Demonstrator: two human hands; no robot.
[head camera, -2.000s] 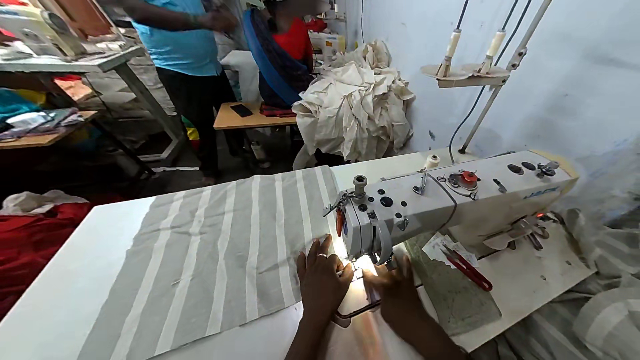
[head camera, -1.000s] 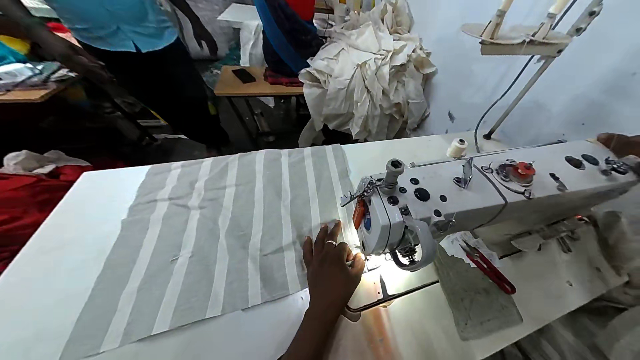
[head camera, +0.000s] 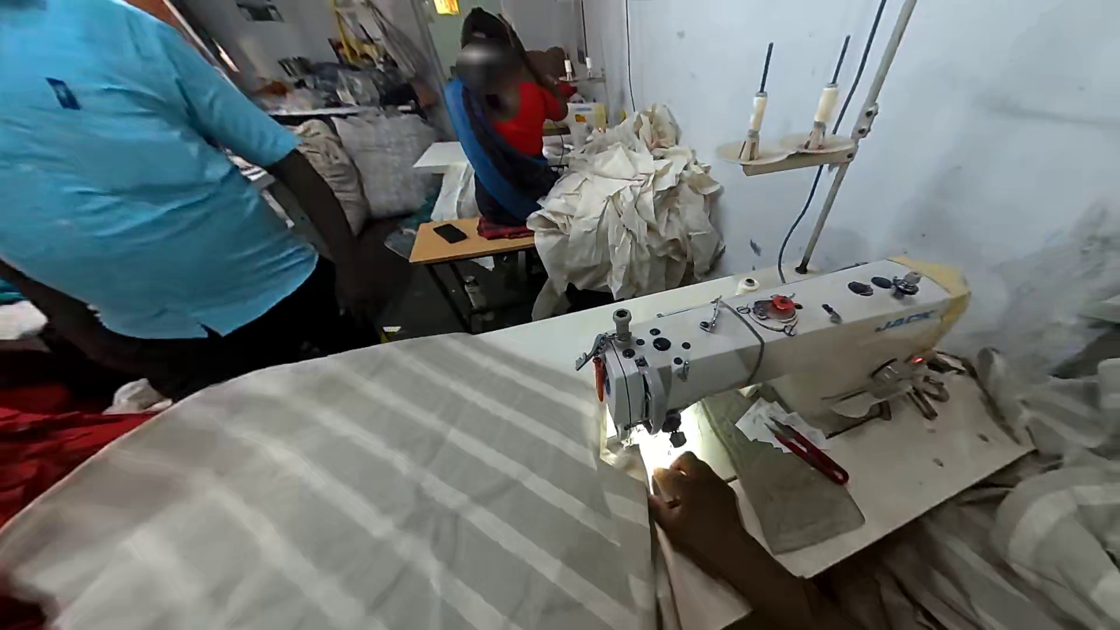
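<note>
My right hand (head camera: 697, 509) is at the sewing machine's needle area, its fingers curled at the edge of a grey-and-white striped fabric (head camera: 455, 472). The fabric spreads over the table to the left, its far-left part raised in a curve. Just above my fingers is the head of the white sewing machine (head camera: 634, 385), its lamp lighting the work spot. My left hand is out of view. Red-handled thread snips (head camera: 814, 455) lie on white paper scraps (head camera: 770, 424) to the right of my right hand.
A person in a blue shirt (head camera: 131, 175) stands at the left; another person (head camera: 516, 122) sits farther back. A cream cloth heap (head camera: 626, 210), a small table with a phone (head camera: 450, 233), a thread stand (head camera: 787, 157) and red cloth (head camera: 52, 446) surround the workplace.
The striped fabric, flat before, now spreads farther left and is raised there. My left hand has left the fabric's edge and the view. My right hand is back from the machine's far end. The view has shifted.
</note>
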